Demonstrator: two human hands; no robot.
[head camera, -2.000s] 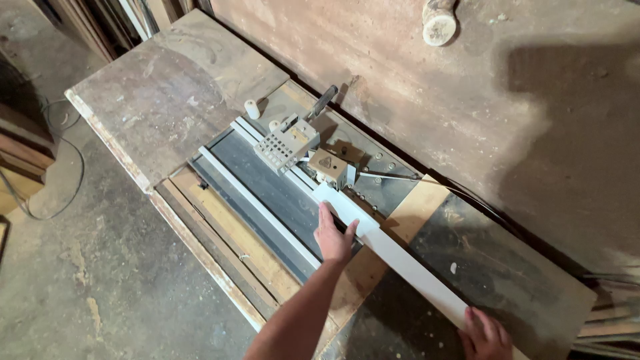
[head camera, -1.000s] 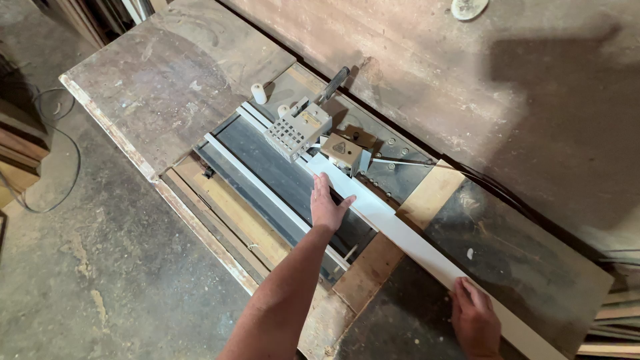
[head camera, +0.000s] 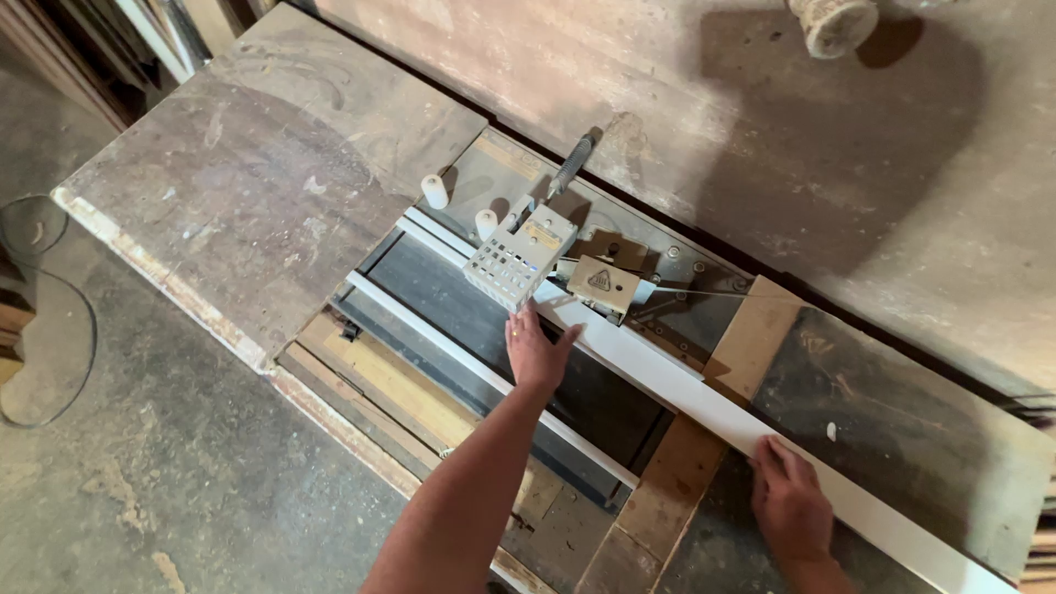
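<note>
A long white board lies on the bench against the guide of an edge banding machine, its far end by the perforated metal guard. My left hand rests at the board's near edge close to that guard, fingers pointing to the end and thumb spread over the board. Lower right, my right hand has its fingertips on the board's near edge; the thumb is hidden. A tan metal housing with a warning symbol stands just behind the board, with a pale thin band running into it from the right.
White rollers and a black-gripped lever stand at the machine's back. A metal rail runs in front. The wooden bench top extends left along the wall. A cable lies on the floor; stacked boards stand at the upper left.
The white board has moved up and left along the machine toward the perforated guard, and my left hand is now nearer that guard. The view has shifted somewhat.
</note>
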